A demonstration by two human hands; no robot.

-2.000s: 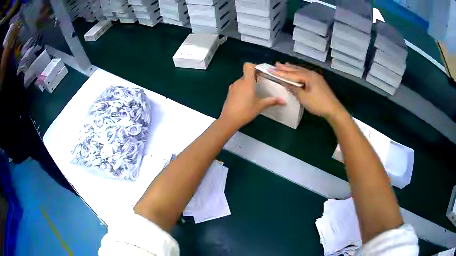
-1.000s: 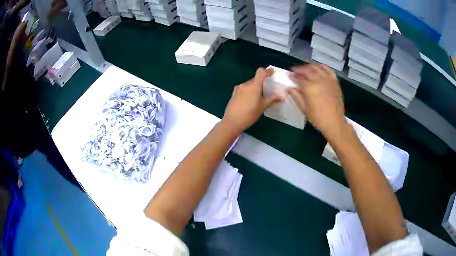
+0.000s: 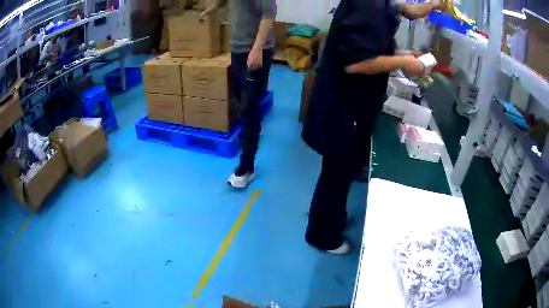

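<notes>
Neither of my hands is in the picture. Nearest in front, at the lower right, a clear bag of white tangled cables [image 3: 437,264] lies on a large white sheet [image 3: 385,222] on the dark green worktop. A white retail box [image 3: 513,245] lies on the green belt to the right of the bag. More white boxes [image 3: 424,144] lie farther up the worktop, some with pinkish parts.
A person in dark clothes [image 3: 346,114] stands at the worktop's left edge, holding a small white object. Another person [image 3: 251,90] stands by brown cartons [image 3: 206,96] on a blue pallet [image 3: 186,139]. Open cartons [image 3: 45,180] stand left. A metal post [image 3: 478,114] rises right, near stacked boxes [image 3: 527,180].
The view has swung left and up, showing the floor and two people. My hands and the box they held have left the picture. The cable bag now appears at the lower right.
</notes>
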